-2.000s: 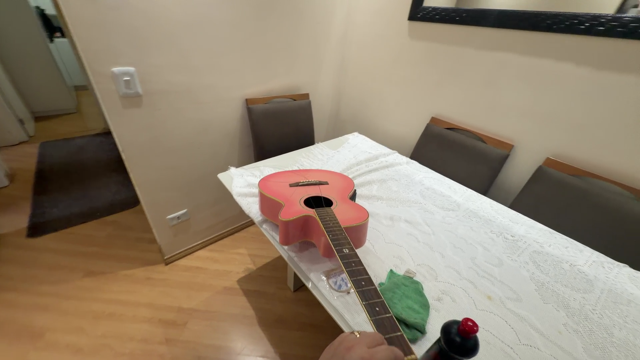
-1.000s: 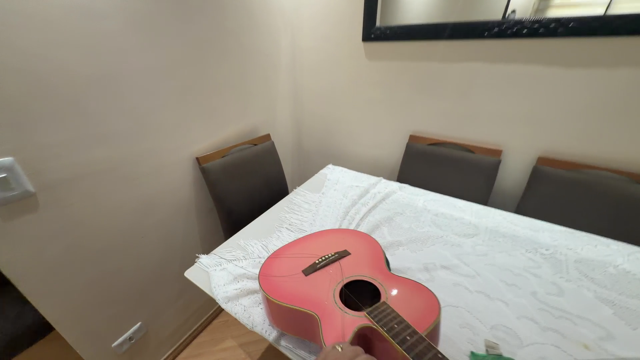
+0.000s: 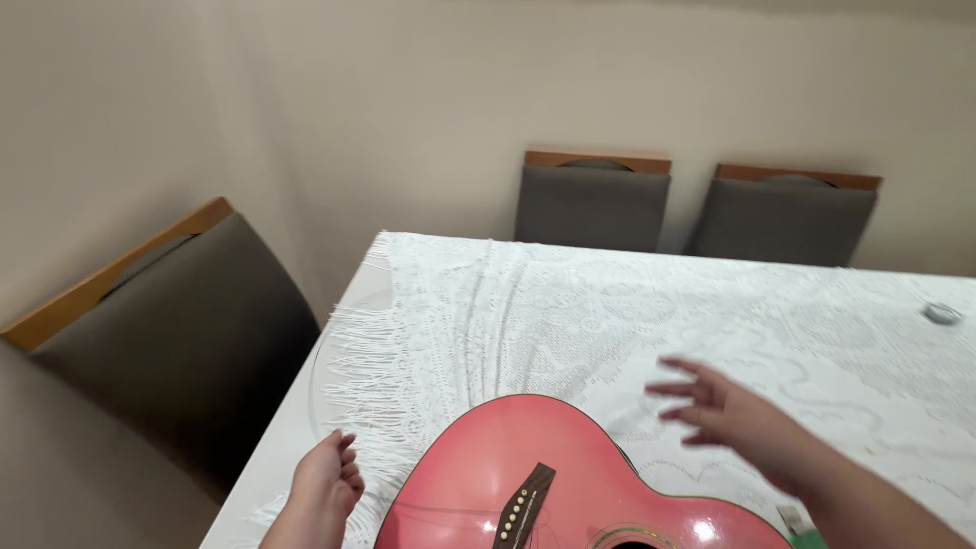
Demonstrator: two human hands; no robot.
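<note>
The pink body of an acoustic guitar (image 3: 564,457) lies face up on a white lace tablecloth (image 3: 595,328) at the bottom of the view. Its dark bridge (image 3: 526,507) bears several pale pins, and thin strings lie loose around it. The sound hole is partly cut off by the lower edge; the neck is out of view. My left hand (image 3: 329,473) is over the fringe, left of the guitar body, fingers curled, with nothing seen in it. To the right of the body, my right hand (image 3: 701,404) hovers over the cloth, fingers spread and holding nothing.
One grey chair with a wooden top rail (image 3: 191,335) stands at the table's left end, and two more (image 3: 595,202) (image 3: 785,217) are along the far side by the wall. A small shiny object (image 3: 942,313) lies at the right. Part of a green cloth (image 3: 808,540) shows at lower right.
The view has moved in toward the guitar's lower body. A hand was by the neck, then by the body near the sound hole; now both hands show, one on either side of the body.
</note>
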